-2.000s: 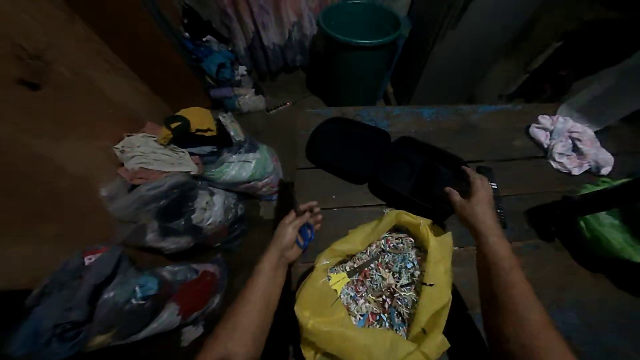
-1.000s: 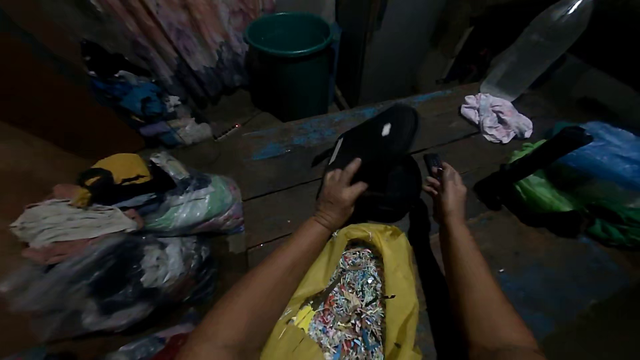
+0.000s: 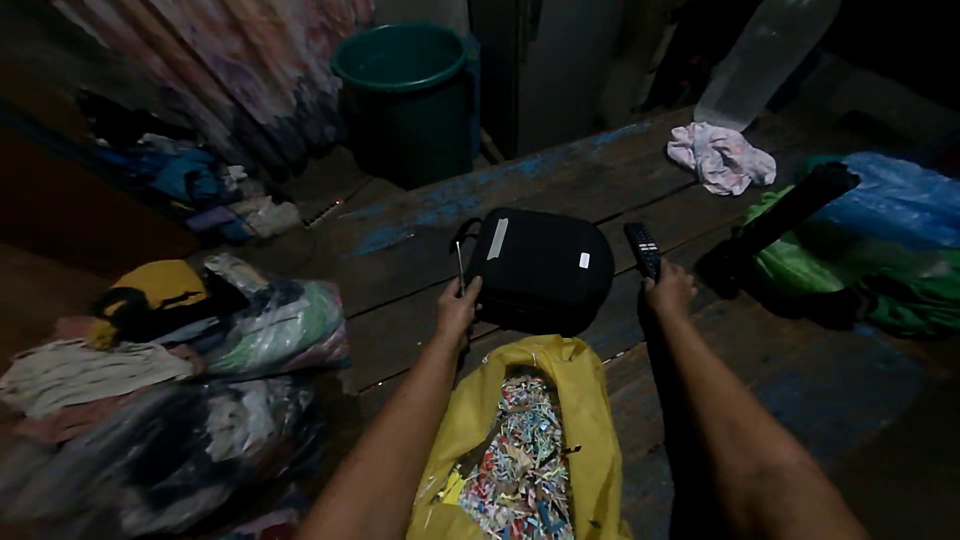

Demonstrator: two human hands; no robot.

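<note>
A black zip case, its lid down, lies on the wooden bench. At the case's left edge, my left hand holds a thin metallic tool, whose exact kind I cannot tell. To the right of the case, my right hand has its fingers on the lower end of a black remote control. Nearest to me stands an open yellow bag filled with multicoloured paper shreds.
Behind the bench stands a green plastic bin. Bagged clothes are piled at left. A crumpled pink-white cloth, a large clear bottle, a black bar-shaped object and green and blue plastic bags are at right.
The black case lay open two seconds ago and its lid was partly raised one second ago; now it is down. My left hand has moved off the lid to the case's left edge.
</note>
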